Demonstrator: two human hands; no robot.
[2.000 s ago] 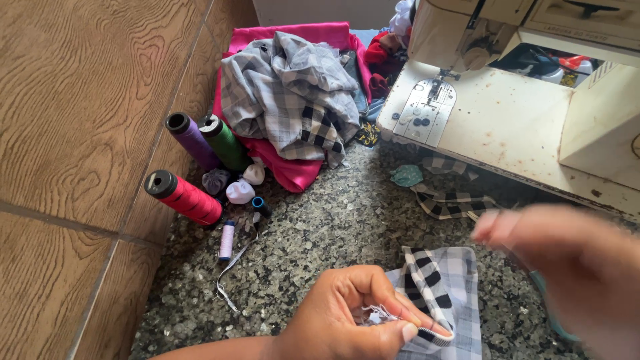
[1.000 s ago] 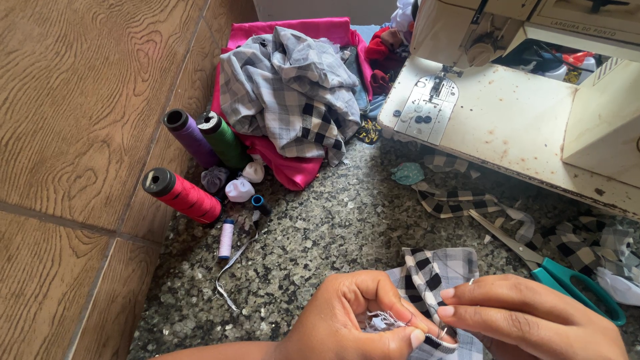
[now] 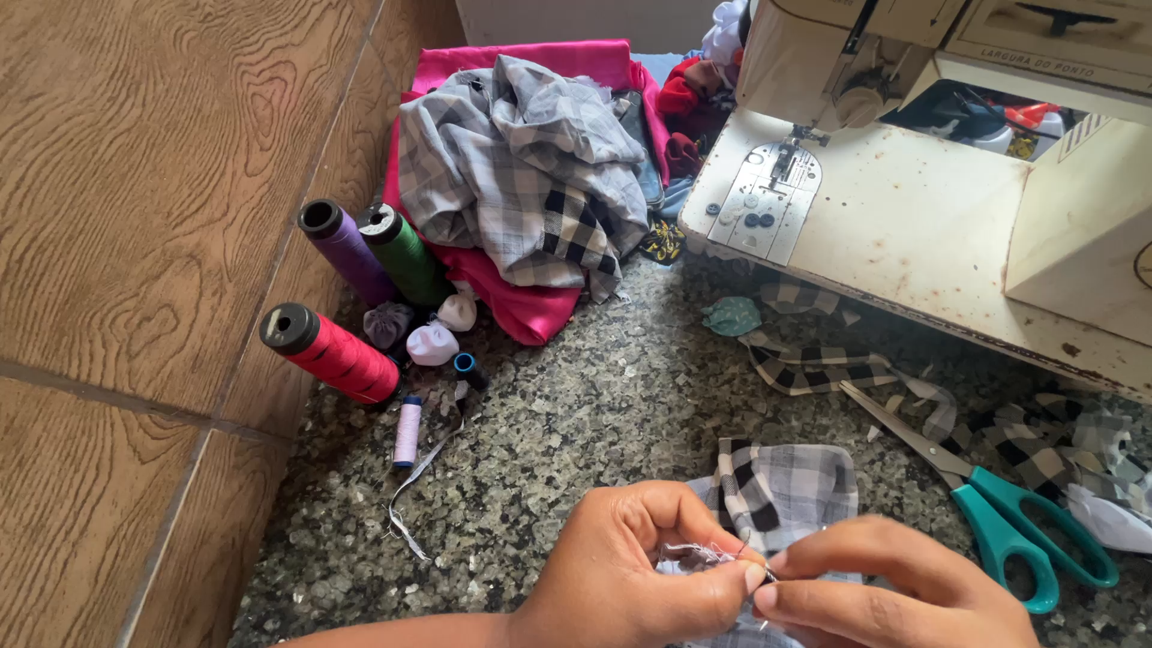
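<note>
Near the bottom of the view, my left hand point(image 3: 643, 562) pinches the frayed edge of a checked cloth piece point(image 3: 801, 486) between thumb and forefinger. The cloth is grey plaid with a black-and-white checked strip along it, and part of it lies on the stone top under my hands. My right hand point(image 3: 891, 585) meets the left at the pinched edge, its thumb and forefinger closed there. A thin dark line, thread or needle, shows at the fingertips; which one I cannot tell. Teal-handled scissors point(image 3: 976, 495) lie half open to the right of my right hand.
A sewing machine point(image 3: 909, 207) with loose buttons on its plate stands at upper right. Checked scraps point(image 3: 828, 369) lie below it. A crumpled plaid cloth point(image 3: 531, 162) rests on pink fabric point(image 3: 540, 319). Thread cones, one red point(image 3: 346, 360), and a small lilac spool point(image 3: 408, 432) stand or lie at left.
My right hand, raised and blurred away from the cloth two seconds ago, has come down and left to meet my left hand at the cloth's edge. My left hand keeps its pinch.
</note>
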